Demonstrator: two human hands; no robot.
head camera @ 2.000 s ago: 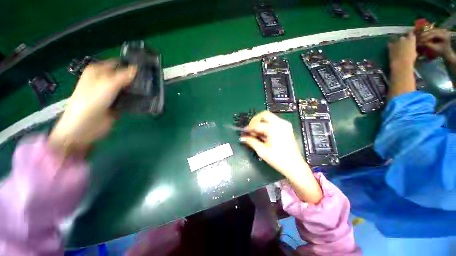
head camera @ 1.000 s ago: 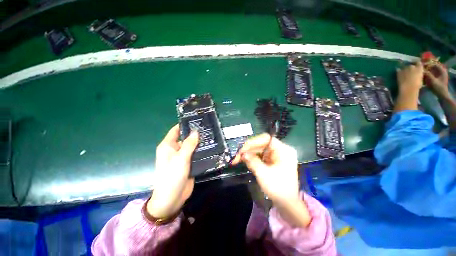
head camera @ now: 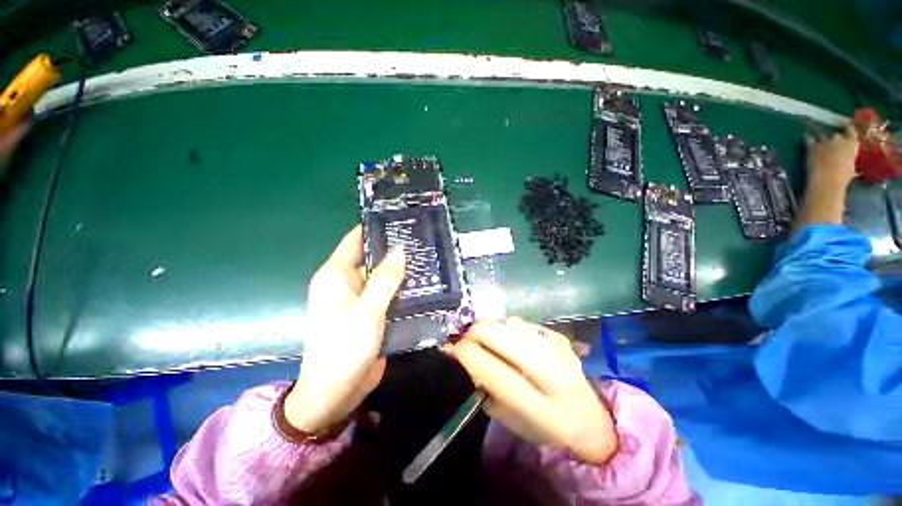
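Note:
My left hand (head camera: 346, 326) holds a phone unit (head camera: 420, 247) by its left side, thumb on the battery, main board end pointing away. My right hand (head camera: 534, 380) is at the unit's lower right corner, fingertips touching or very near it; whether they pinch a small part cannot be seen. Silver tweezers (head camera: 445, 435) are held in my right hand, pointing back down to the left. A heap of small black parts (head camera: 561, 219) lies right of the unit. A white strip (head camera: 486, 242) and a glaring clear sheet (head camera: 485, 287) lie partly behind the unit.
Several phone units (head camera: 670, 259) lie on the green mat to the right. More units (head camera: 209, 24) lie on the belt beyond the white rail (head camera: 326, 65). A blue-sleeved person (head camera: 831, 296) works at right, near a red object (head camera: 874, 146). A yellow tool (head camera: 28, 89) with a black cable is at upper left.
My left hand has brought the unit down in front of me. My right hand has moved from the black heap to the unit's lower corner, and the tweezers now point backward. The yellow tool has appeared.

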